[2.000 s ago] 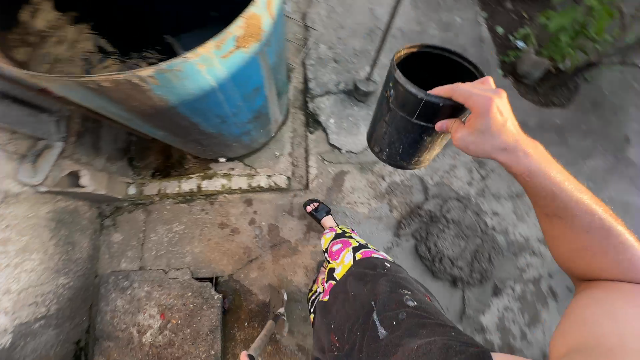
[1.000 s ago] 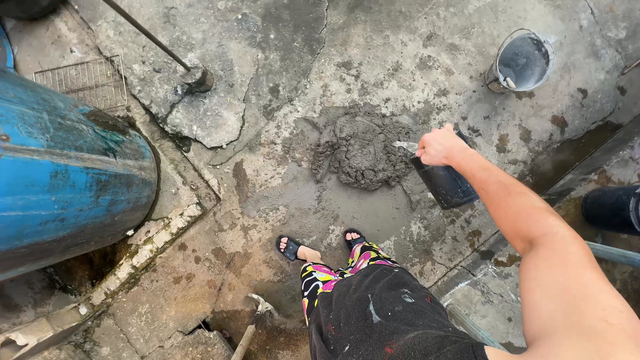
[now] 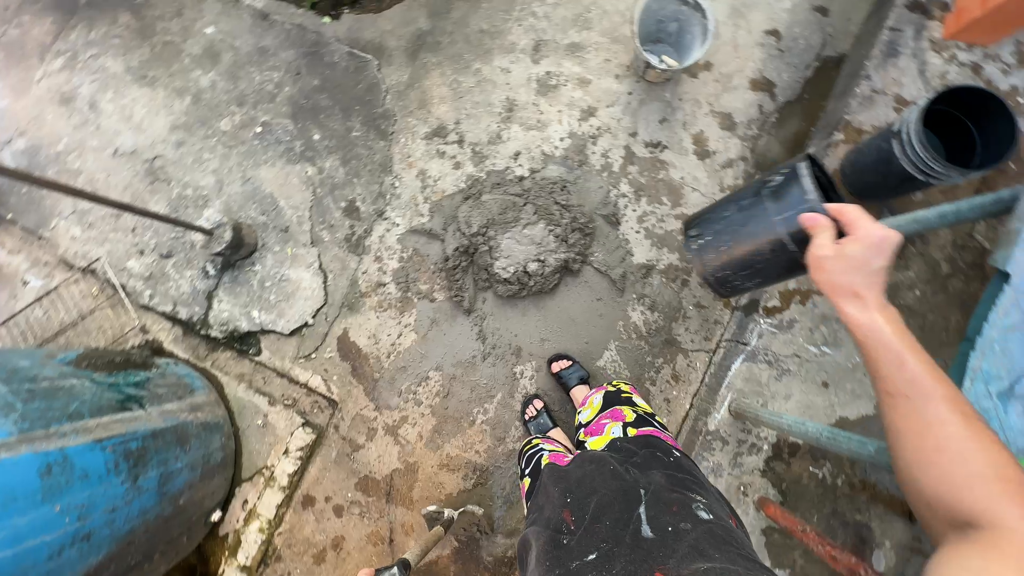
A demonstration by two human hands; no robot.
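My right hand (image 3: 856,252) grips the rim of a black plastic bucket (image 3: 748,232), which is tilted with its mouth toward the upper right. At the bottom edge, only a bit of my left hand (image 3: 366,571) shows, closed on the handle of a long-handled tool (image 3: 424,546) whose metal end lies low over the floor. A mound of wet grey mortar (image 3: 520,236) lies on the concrete in front of my sandalled feet, its top paler than its sides. Left of the held bucket, the mortar is some distance away, not touching it.
A grey-coated bucket (image 3: 674,36) stands beyond the mound. Stacked black buckets (image 3: 932,144) are at upper right, near green metal tubes (image 3: 812,434) and a red bar (image 3: 812,536). At left are a blue barrel (image 3: 104,464), a metal grate (image 3: 68,308) and a rod with a blocky end (image 3: 232,242).
My right hand has carried the black bucket from beside the blue barrel, past the mortar, to the right near the stacked buckets. One second ago, water was falling from it at the mound. The view has turned.
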